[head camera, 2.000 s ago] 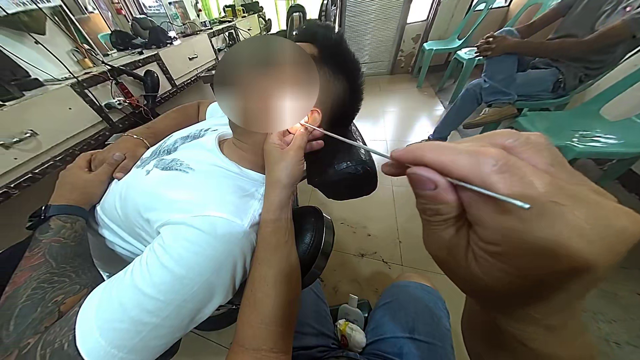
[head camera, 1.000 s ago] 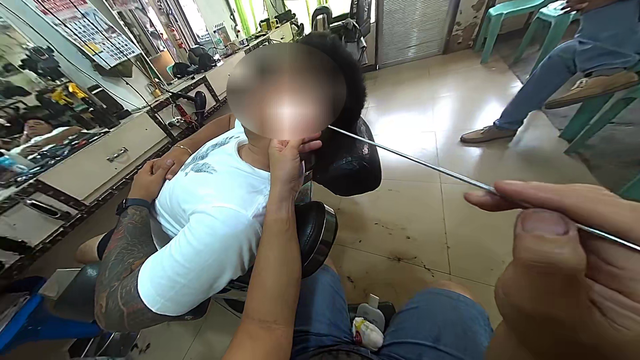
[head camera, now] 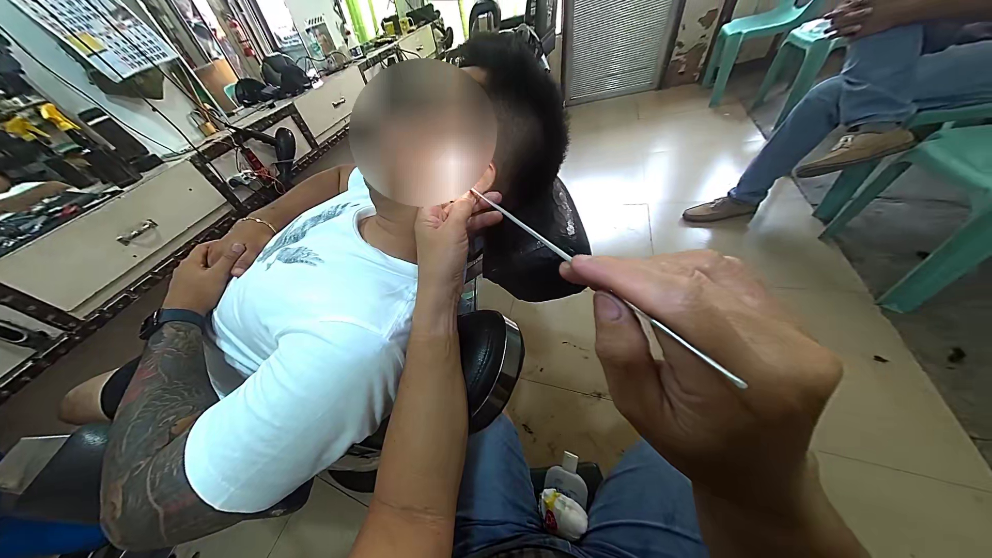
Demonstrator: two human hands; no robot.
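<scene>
A person in a white T-shirt [head camera: 310, 349] lies back in a barber chair, head on its black headrest [head camera: 542, 256]. My right hand [head camera: 697, 356] pinches a thin metal rod [head camera: 535, 232] between thumb and fingers. The rod's far tip is at the person's ear [head camera: 486, 180]; whether it is inside cannot be told. With its fingers at the ear and earlobe, my left hand [head camera: 453, 225] touches the side of the head; its exact grip is partly hidden.
The chair's padded armrest [head camera: 488, 364] is beside my left forearm. A white bottle [head camera: 567, 482] and a crumpled white wad [head camera: 564, 513] lie between my thighs. Drawers [head camera: 116, 225] line the left wall. Another person's jeans-clad legs [head camera: 814, 124] and green plastic chairs [head camera: 945, 178] are at the right.
Since one second ago my right hand has moved closer to the head along with the rod. My left hand stays at the ear. The view has shifted.
</scene>
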